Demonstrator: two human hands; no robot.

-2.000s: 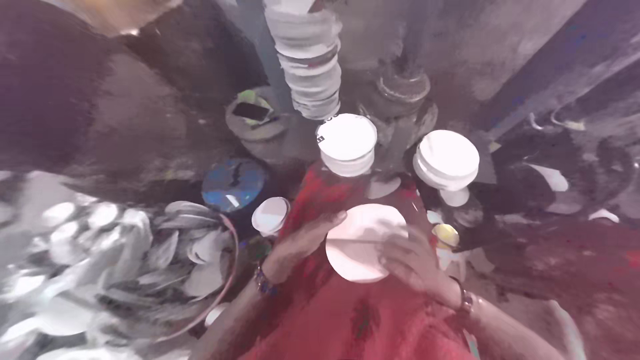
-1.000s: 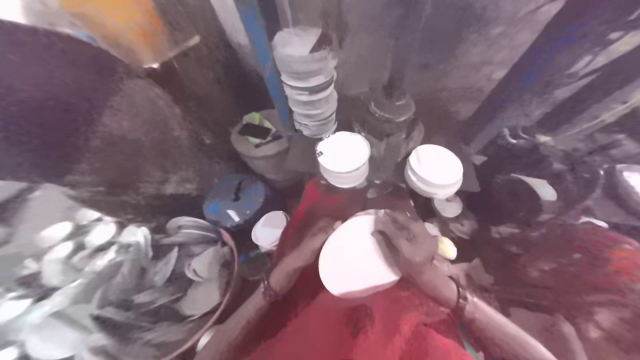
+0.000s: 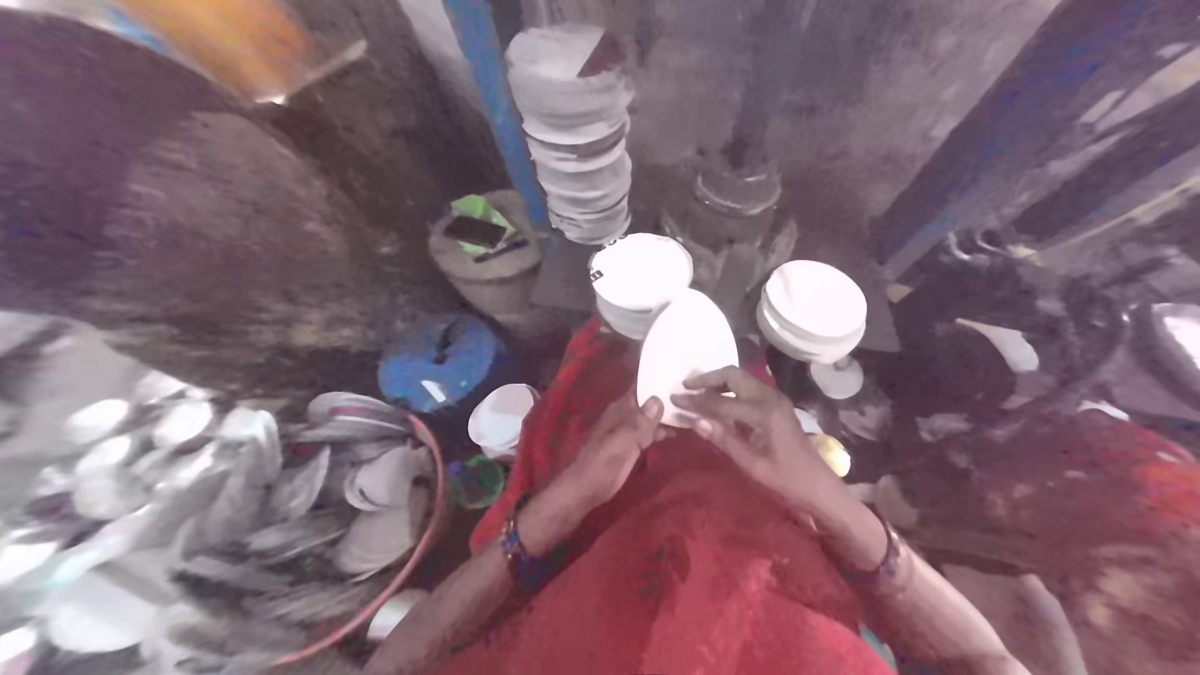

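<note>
A thin white disc [image 3: 687, 352], plate-like, stands tilted above the red cloth on my lap. My left hand [image 3: 619, 441] grips its lower left edge, thumb on the near side. The fingers of my right hand [image 3: 745, 422] rest on its lower right part, and whether they pinch it I cannot tell. Just behind the disc is a stack of white discs [image 3: 641, 272] with dark marks on its rim. Another white stack [image 3: 812, 309] stands to the right. A tall stack of pale discs [image 3: 577, 141] rises farther back.
A wide basket [image 3: 436, 487] with many white pieces lies at the left. Near it are a blue round container [image 3: 439, 361] and a white cup-like container [image 3: 502, 417]. A dark phone-like object [image 3: 475, 232] rests on a pale drum. A yellow round item [image 3: 831, 455] is right of my lap.
The disc has gone from lying fairly flat over my lap to standing tilted, closer to the marked stack. My right hand has shifted to its lower right part.
</note>
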